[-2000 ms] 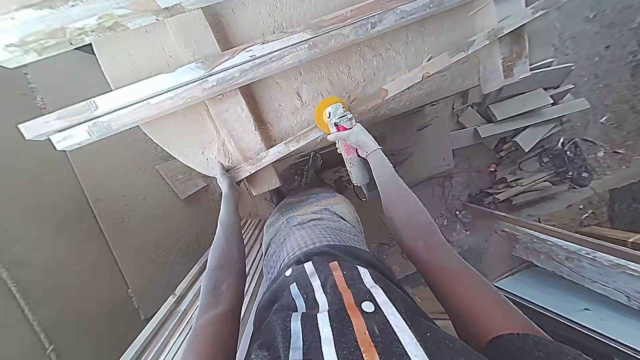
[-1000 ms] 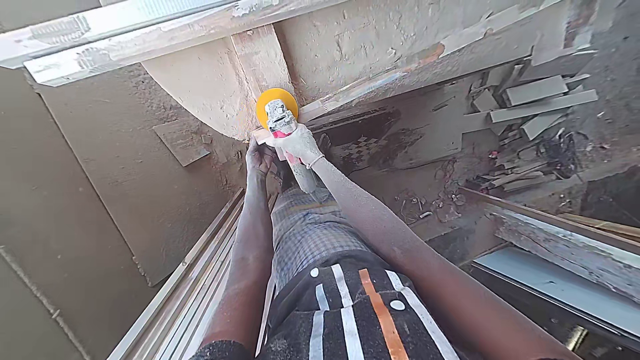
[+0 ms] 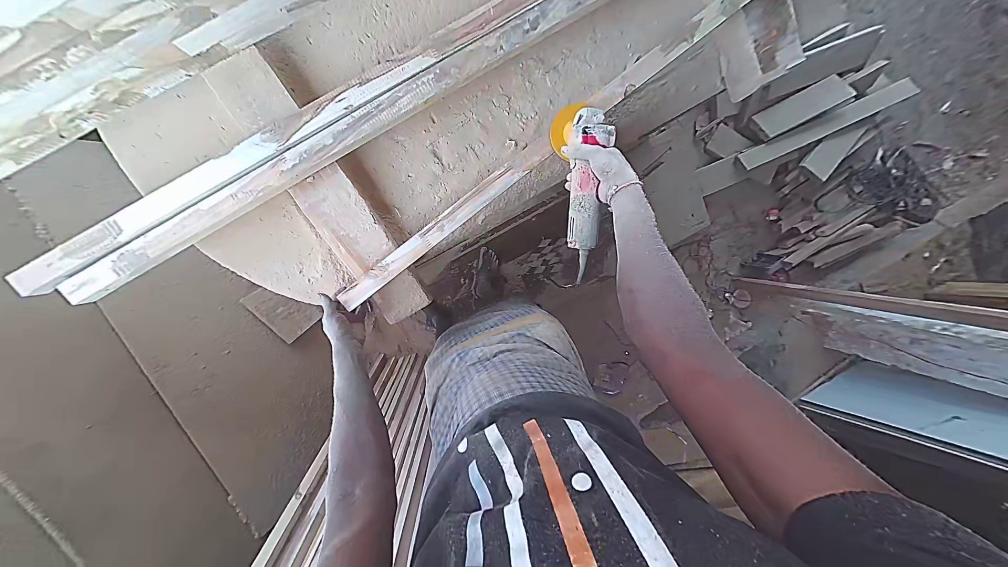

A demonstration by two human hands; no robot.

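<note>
My right hand (image 3: 606, 169), dusty and pale, is closed around the body of an angle grinder (image 3: 584, 205). The grinder's yellow disc (image 3: 563, 130) is at the edge of a narrow wooden strip (image 3: 472, 206) lying over a dusty board. Its cord hangs from the rear end. My left hand (image 3: 337, 319) is at the near left end of that strip, beside a short wooden crosspiece (image 3: 354, 228); its fingers are partly hidden, so its grip is unclear. Two long pale wooden bars (image 3: 260, 177) lie across the board farther away.
Scrap wood pieces (image 3: 827, 118) and a dark tangle of wire (image 3: 898, 185) lie on the ground at right. Long strips (image 3: 394, 409) are beside my left leg. Brown sheets (image 3: 213, 370) spread at left, and a pale blue panel (image 3: 913, 409) is at lower right.
The grinder in my right hand has moved from beside my left hand, at the strip's near end, to farther right along the strip. The hands are now well apart.
</note>
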